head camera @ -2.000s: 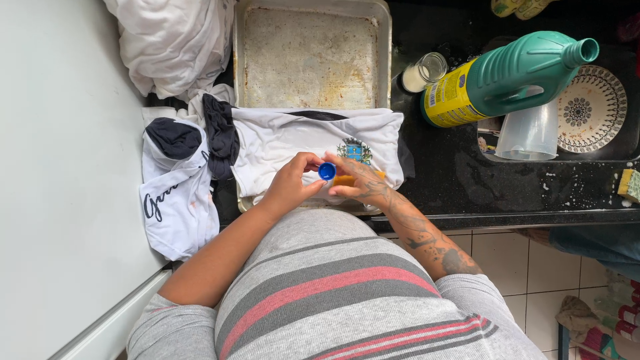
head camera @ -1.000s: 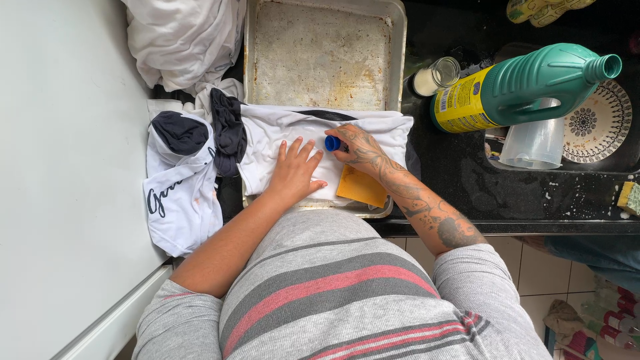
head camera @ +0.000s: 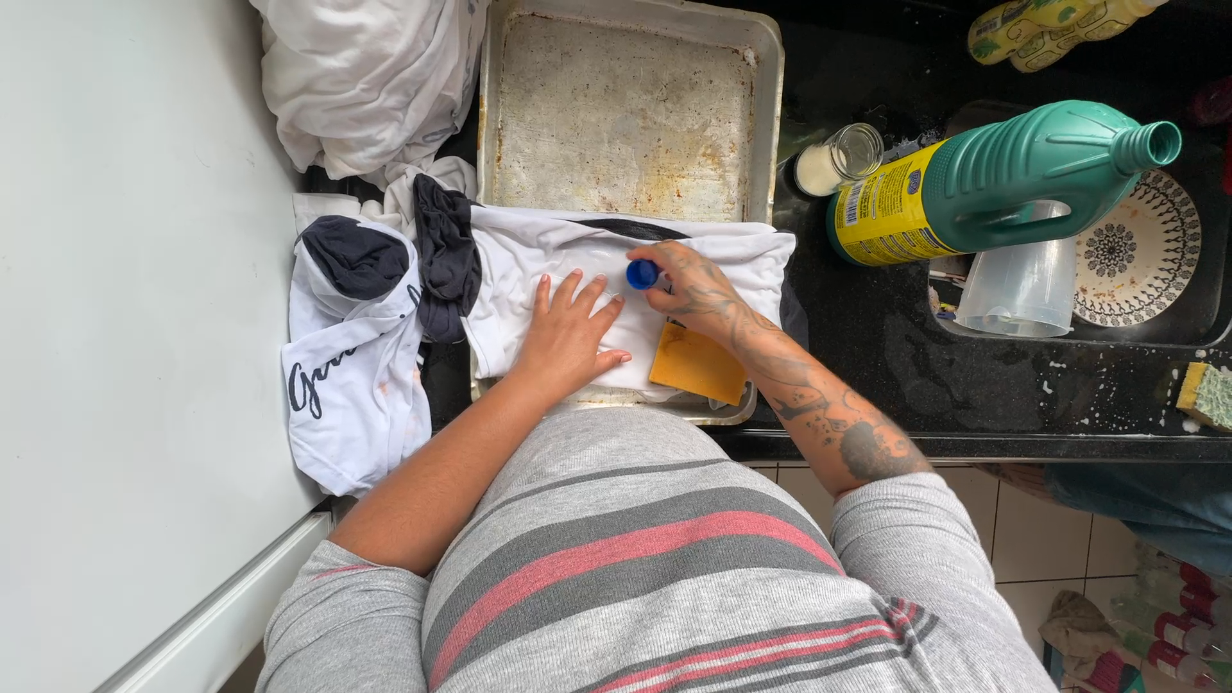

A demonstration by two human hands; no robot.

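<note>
A folded white shirt [head camera: 616, 245] lies across the near part of a worn metal baking tray [head camera: 626, 115]. My left hand [head camera: 570, 332] rests on the shirt with its fingers spread and nothing in it. Between the thumb and fingers of my right hand [head camera: 688, 289] is a blue bottle cap [head camera: 642, 274], its hollow side facing up, just over the cloth. A flat orange-yellow piece [head camera: 698, 364] lies on the shirt below my right wrist, its kind unclear. Right of the tray, a green plastic bottle [head camera: 1020, 183] with a yellow label has no cap on its mouth.
White garments [head camera: 375, 77] are heaped at the upper left, above a white shirt with dark lettering [head camera: 356, 404]. A glass jar [head camera: 852, 154] is beside the tray. The sink at right holds a plastic cup [head camera: 1020, 289] and patterned plate [head camera: 1141, 250]. A sponge [head camera: 1205, 395] sits near the counter edge.
Two seconds ago my hands were together at the blue cap. My left hand has since moved away from it and now lies spread on the shirt, while my right hand keeps the cap.
</note>
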